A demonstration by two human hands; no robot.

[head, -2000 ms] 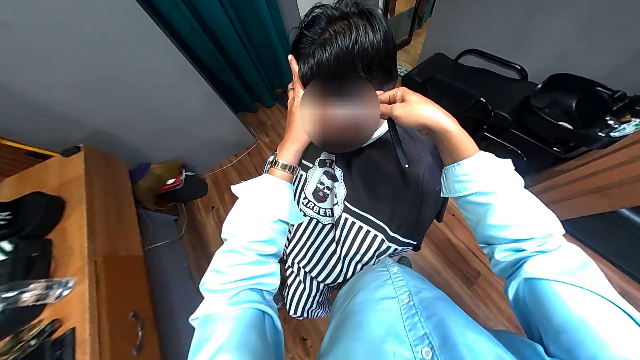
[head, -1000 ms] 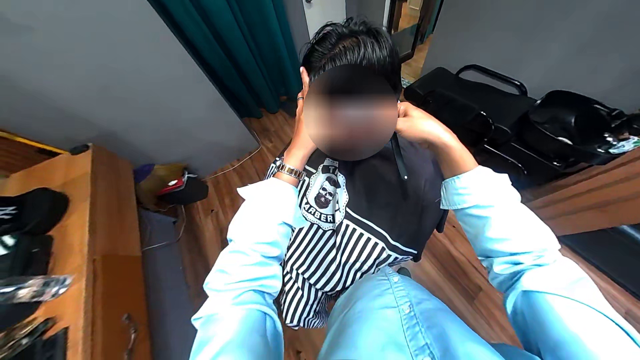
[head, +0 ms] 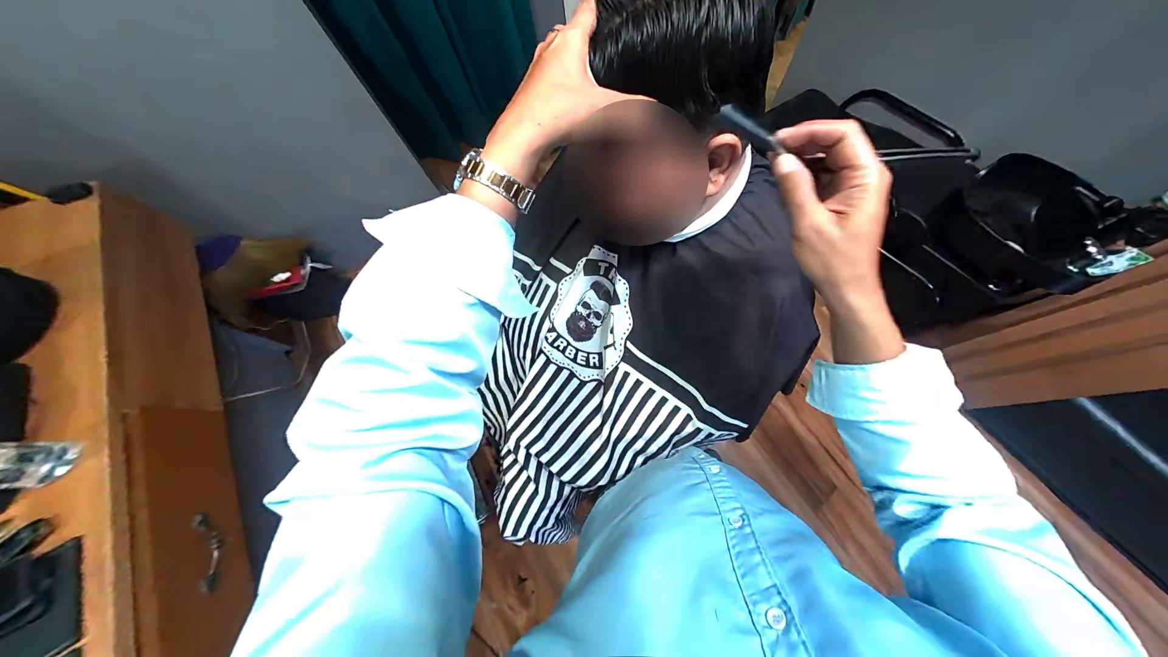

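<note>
A seated person in a black barber cape (head: 721,301) with white stripes and a printed badge faces me, a white neck strip (head: 721,214) at the collar. My left hand (head: 561,91) lies against the side of the head and forehead, thumb along the hairline of the wet-looking black hair (head: 684,50). It holds no tool that I can see. Between the thumb and fingers of my right hand (head: 839,192) is a dark, slim comb-like tool (head: 750,130), blurred, its tip near the hair above the ear (head: 723,162).
At left stands a wooden cabinet (head: 114,301) with dark items on top. A teal curtain (head: 447,73) hangs behind. On the right are a black metal-framed chair (head: 912,137), a black bag (head: 1031,210) and a wooden ledge (head: 1068,338). Wood flooring (head: 794,474) shows below.
My right hand has left the side of the face and now holds the dark tool out beside the ear. My left hand has shifted up to the forehead and hair.
</note>
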